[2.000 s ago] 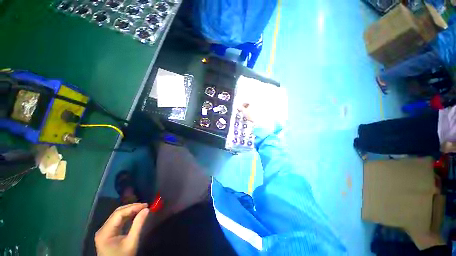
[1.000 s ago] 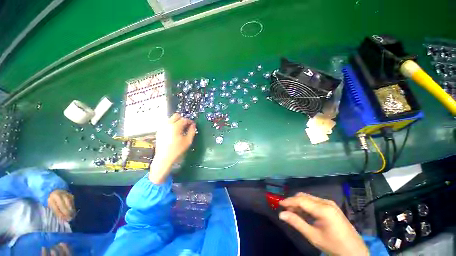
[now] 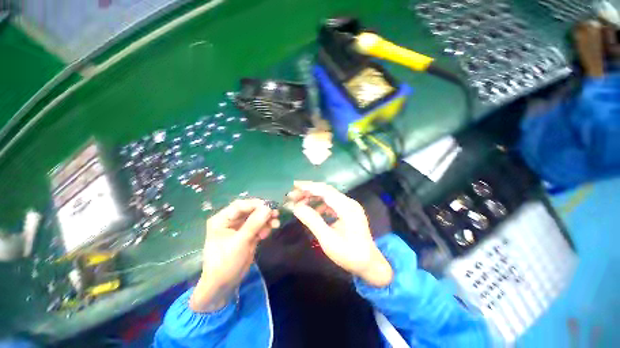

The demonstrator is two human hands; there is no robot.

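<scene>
My left hand [image 3: 234, 245] pinches a small dark round component [image 3: 270, 204] between thumb and fingers, above the bench's front edge. My right hand [image 3: 333, 228] is just right of it, thumb and forefinger closed on a tiny part [image 3: 288, 202]; blur hides its shape. A small red spot [image 3: 315, 242] shows below my right hand; whether the hand holds it cannot be told. A loose pile of silver and dark components [image 3: 146, 170] lies on the green bench beyond my left hand.
White parts tray [image 3: 88, 207] left, with a yellow-black device [image 3: 100, 272] near it. Fume fan [image 3: 272, 105], cream scraps [image 3: 317, 146] and soldering station [image 3: 353, 88] stand ahead. Black tray [image 3: 445, 238] and white foam tray [image 3: 537, 272] lie right. Blister trays [image 3: 489, 47] and another person's sleeve [image 3: 578, 136] are far right.
My left hand has left the pile and come back toward me. My right hand has met it, fingertips nearly touching. The view has swung right since a second ago.
</scene>
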